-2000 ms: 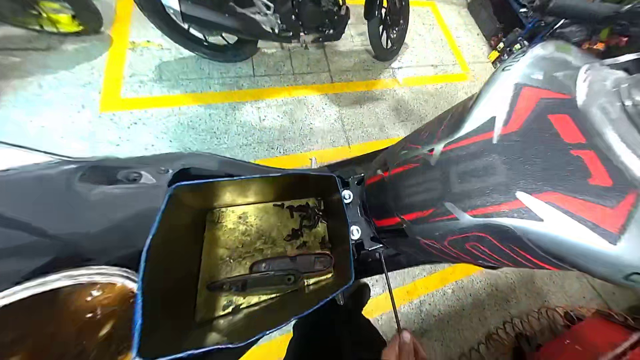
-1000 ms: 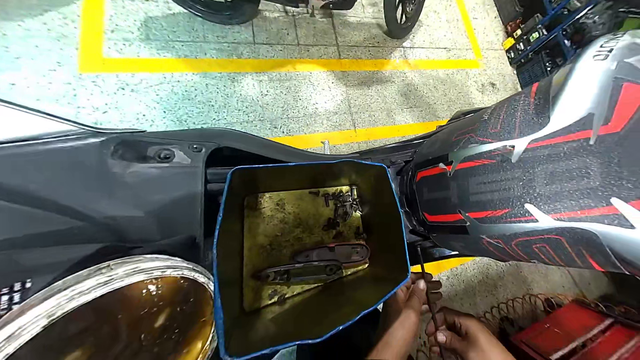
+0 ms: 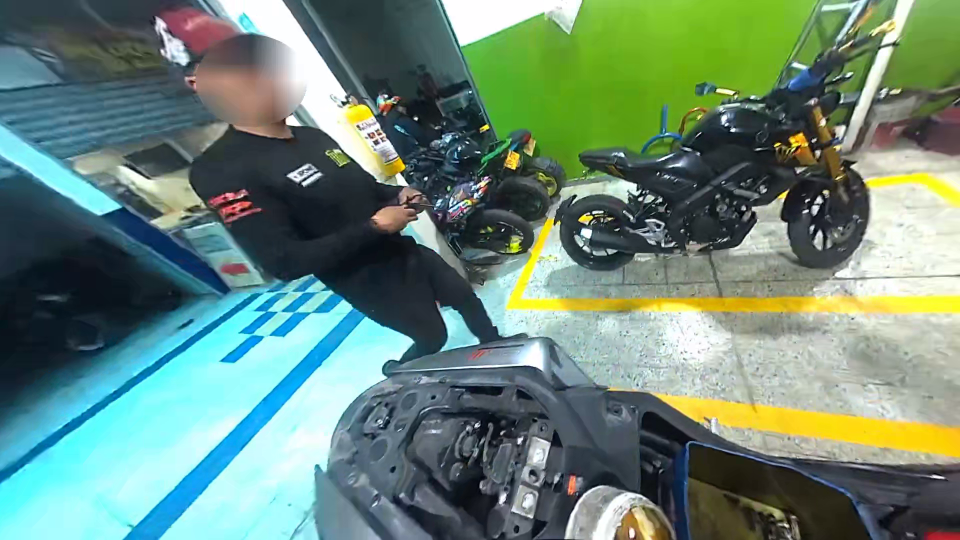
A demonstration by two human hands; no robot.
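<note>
Neither my left hand nor my right hand shows in the frame of now. At the bottom right, a blue-rimmed bin [image 3: 772,480] rests on the motorcycle, with small metal parts partly visible inside. Beside it, cut off by the lower edge, is a round container [image 3: 600,506] with amber contents. To the left lies the motorcycle's uncovered tail section [image 3: 480,450], its wiring and metal bracket exposed. A grey tail panel [image 3: 487,356] runs along its far side.
A person in black [image 3: 300,187] stands beyond the tail, hands together around a small thin item. A black motorcycle [image 3: 712,187] is parked inside yellow floor lines. A yellow fire extinguisher [image 3: 373,139] hangs near several other motorcycles.
The view has swung up and left. My hands, seen at a thin dark rod beside the bin a second ago, are out of view.
</note>
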